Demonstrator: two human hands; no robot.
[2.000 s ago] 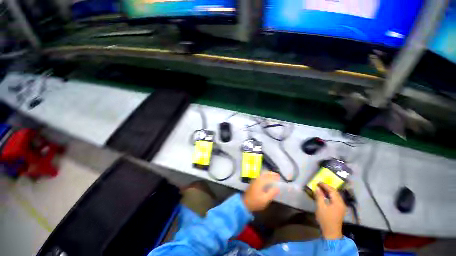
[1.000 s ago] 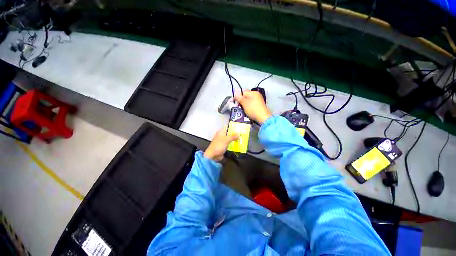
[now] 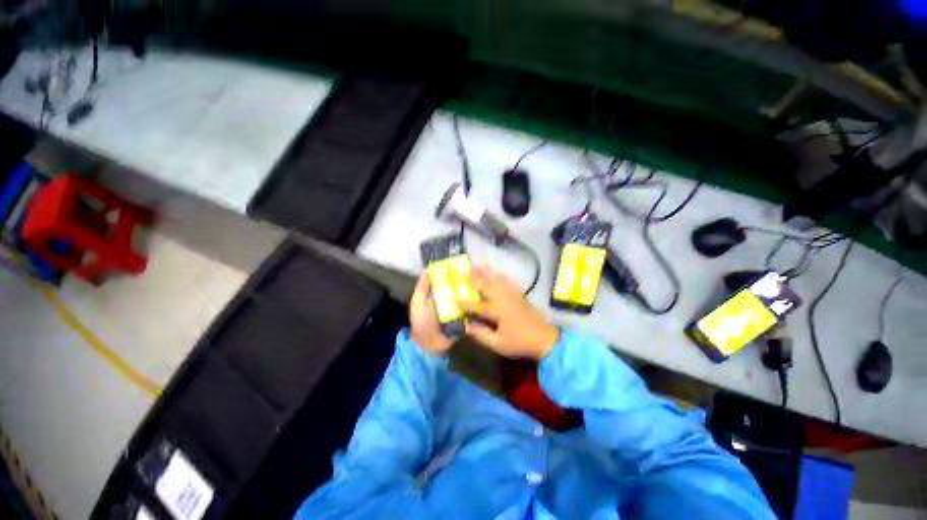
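A black smartphone [image 3: 444, 249] with a yellow card [image 3: 449, 288] on it is held above the bench's front edge. My left hand [image 3: 427, 317] grips its lower left side. My right hand [image 3: 505, 315] is at its right side, fingers on the card; whether it grips is unclear. A handheld scanner [image 3: 476, 213] lies just behind. A second phone with a yellow card [image 3: 577, 275] lies on the bench to the right, a scanner beside it. A third phone with a yellow card [image 3: 737, 323] lies tilted farther right.
Black mice [image 3: 516, 191] and thin cables lie on the pale bench [image 3: 407, 208]. One divided black tray [image 3: 341, 152] is on the bench; another [image 3: 264, 376] stands at my left with a white-labelled phone [image 3: 181, 485]. A red stool [image 3: 86, 225] stands far left.
The held phone has moved left and towards me. My right hand has left the phone's cable end and come down to its card. The scanner behind is more exposed.
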